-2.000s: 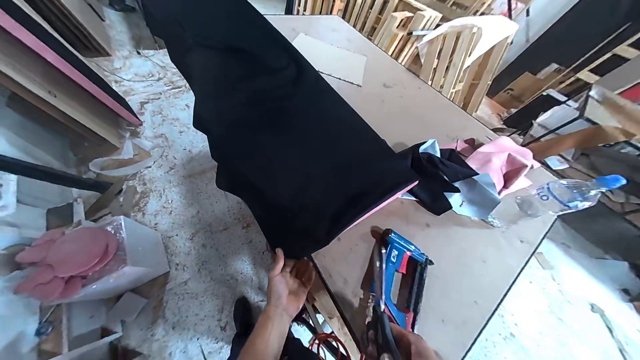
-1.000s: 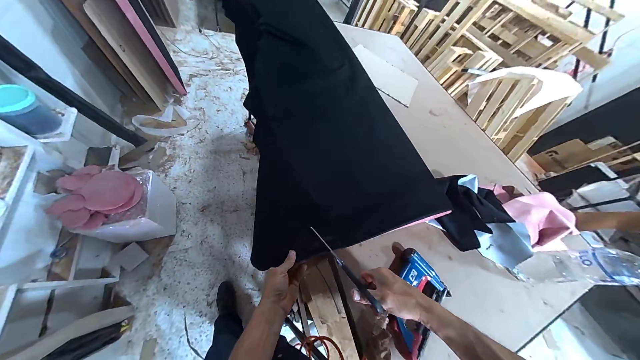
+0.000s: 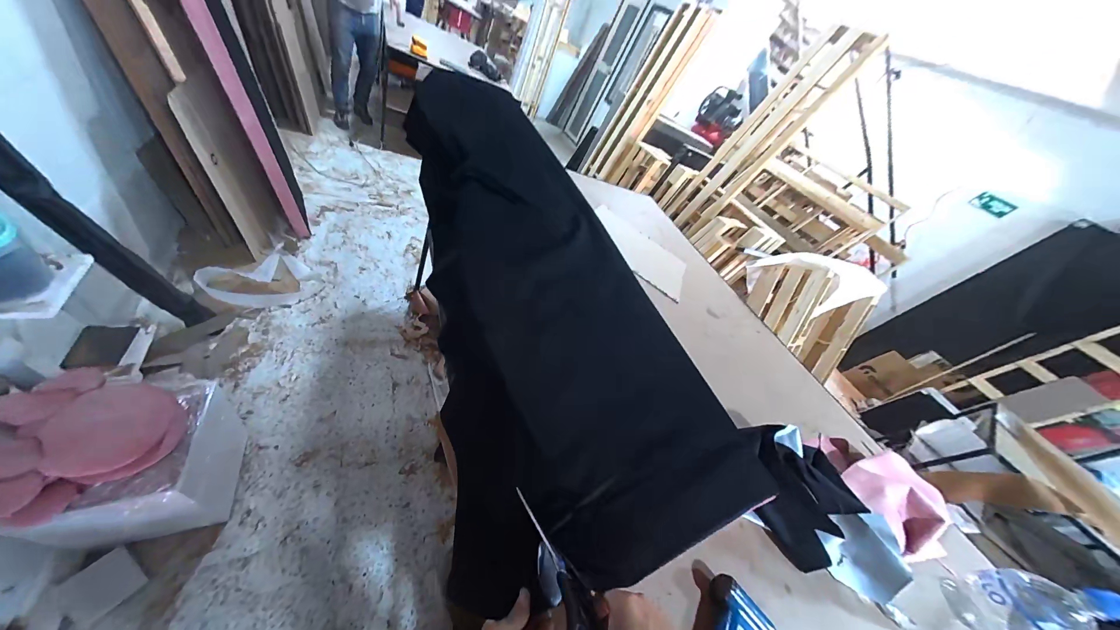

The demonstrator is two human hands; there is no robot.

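Observation:
Black fabric covers a long padded piece lying along the worktable, and it hangs over the left edge. At the bottom of the view, my right hand grips a pair of scissors, one blade lying over the near part of the fabric. My left hand is just left of the scissors at the fabric's near edge, mostly cut off by the frame; its hold on the cloth is not clear. A blue staple gun lies to the right of my right hand.
Black, pink and pale blue fabric scraps and a plastic bottle are on the table's right. At left stands a white box of pink round pieces. Wooden frames stand behind; a person is far back.
The scissors, upright beside the staple gun two seconds ago, have moved left to the fabric's near end. The view has tilted up toward the far room.

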